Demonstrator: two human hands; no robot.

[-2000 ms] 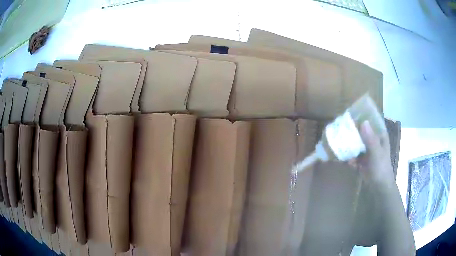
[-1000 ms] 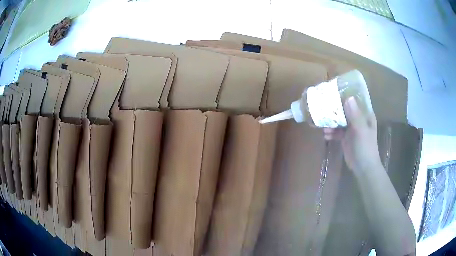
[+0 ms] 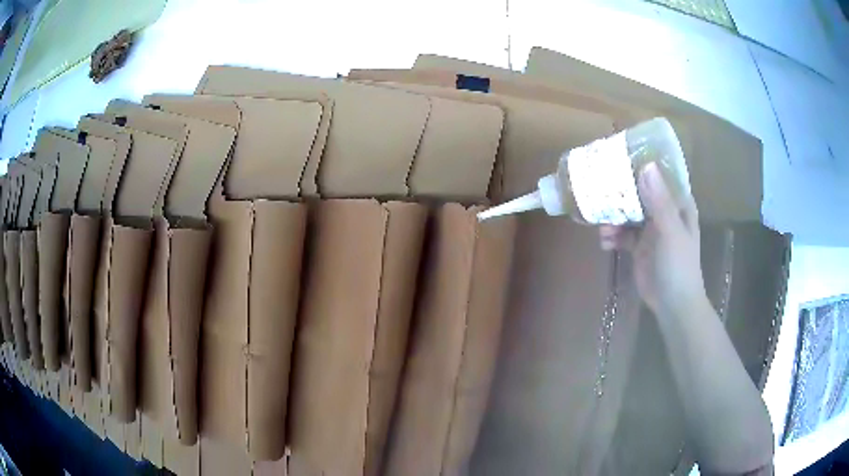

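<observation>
Several brown panels (image 3: 549, 307) lie overlapping in a row across the table, with raised folded flaps (image 3: 277, 325) along their lower half. My right hand (image 3: 663, 232) is shut on a clear glue bottle (image 3: 605, 178) with a white label, held tilted nearly sideways. The tip of its pale nozzle is at the top end of a folded edge, right of the middle. A shiny glue line (image 3: 609, 321) runs down the brown edge below the bottle, and another (image 3: 726, 270) lies farther right. My left hand is not in view.
The white table (image 3: 307, 33) shows behind the row. A dark brown lump (image 3: 112, 56) lies at the back left. A black strip (image 3: 473, 83) is near a panel's top edge. A shiny greyish square (image 3: 821, 367) lies at the right. Yellowish sheets (image 3: 703, 9) are at the back.
Since two seconds ago the bottle has moved from a lower glued edge to the top of the fold on its left. The view has shifted. In the last second the hand has barely moved.
</observation>
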